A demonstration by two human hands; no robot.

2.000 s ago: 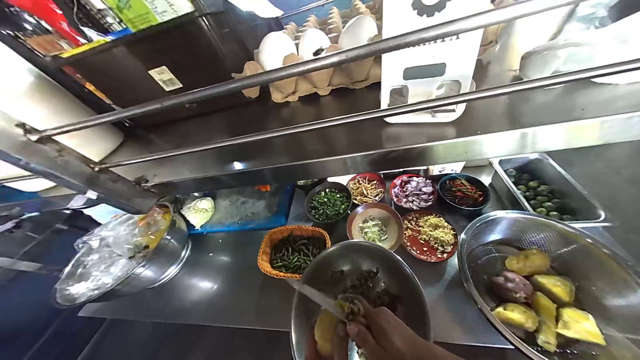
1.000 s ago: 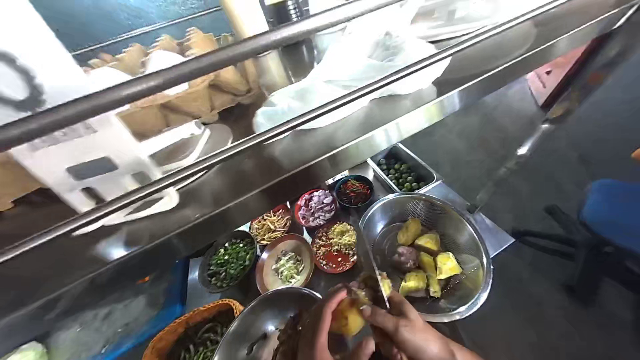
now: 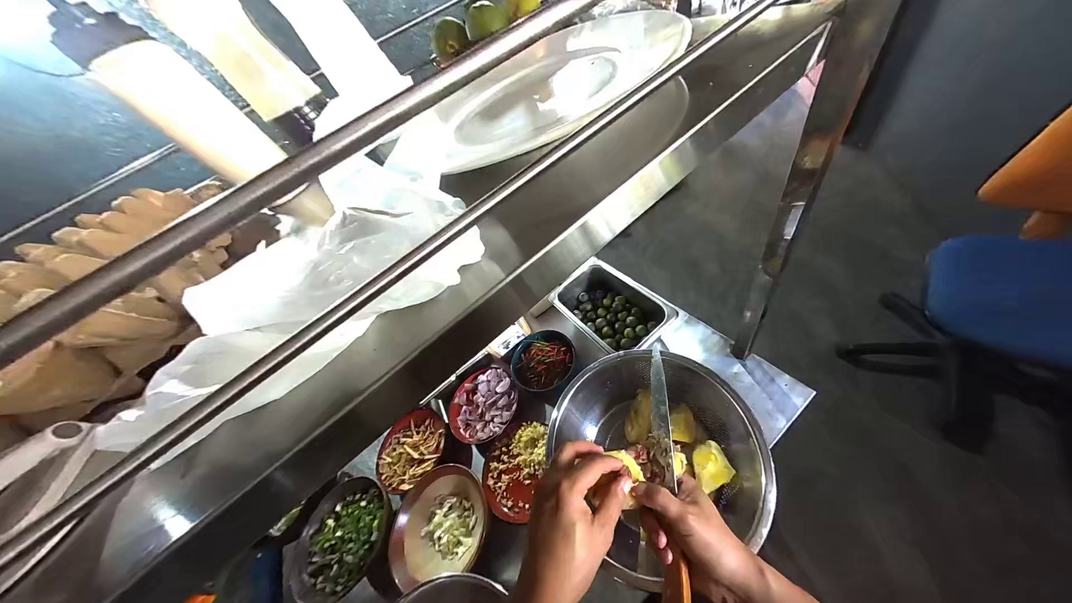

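Note:
My left hand (image 3: 578, 502) pinches a piece of yellow food (image 3: 626, 466) over the near left part of a perforated steel colander (image 3: 758, 494). Beside it, my right hand (image 3: 691, 528) grips a kitchen knife (image 3: 660, 402) with an orange-brown handle; its blade points away from me and bears dark scraps near the handle. The fingers of both hands nearly meet at the food. Inside the colander lie several peeled yellow pieces (image 3: 712, 466), partly hidden by the knife and hands.
Left of the colander stand bowls of chopped shallots (image 3: 484, 406), red chilies (image 3: 544, 364), minced garlic (image 3: 523, 452) and sliced greens (image 3: 343, 536). A steel tray of small green round fruits (image 3: 615, 318) sits behind. A shelf with metal rails (image 3: 469, 218) crosses above; a blue chair (image 3: 997, 293) stands right.
Both hands, with the knife and food, have moved from above the steel bowl to above the colander. The view has swung strongly to the right.

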